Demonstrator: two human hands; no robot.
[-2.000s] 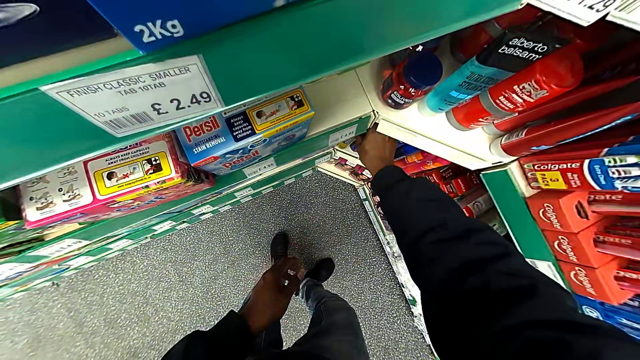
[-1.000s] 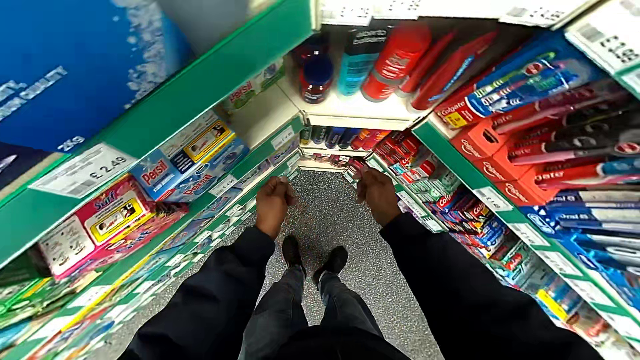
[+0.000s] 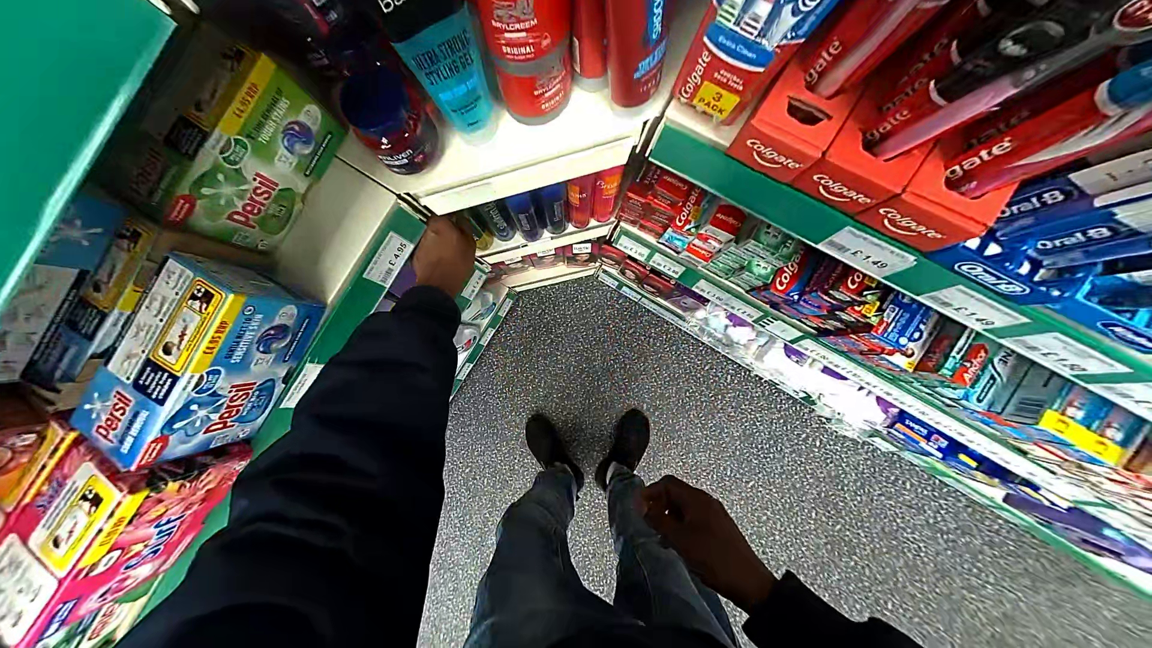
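Note:
My left hand (image 3: 444,256) reaches to the inner corner of the shelving, at the end of a green shelf edge (image 3: 390,258) with a price label. Its fingertips are hidden behind the shelf lip, so a hold cannot be made out. Above it stand a dark bottle with a blue cap (image 3: 385,117), a blue styling gel tube (image 3: 447,72) and a red Brylcreem bottle (image 3: 528,58). Left of it are a green Persil box (image 3: 256,171) and a blue Persil box (image 3: 202,360). My right hand (image 3: 697,531) hangs low over my right leg, fingers curled, with nothing clearly seen in it.
Colgate toothbrush boxes (image 3: 781,135) and Oral-B packs (image 3: 1089,234) line the right shelf, above toothpaste boxes (image 3: 792,274). Pink Surf boxes (image 3: 117,540) sit at lower left. Lower corner shelves hold more bottles (image 3: 540,211). My shoes (image 3: 627,438) stand on the speckled grey floor (image 3: 576,360).
A second ago both hands were in front of me over the floor. Now my left hand is at the left shelf's corner end, and my right hand has dropped back near my leg. The view has shifted.

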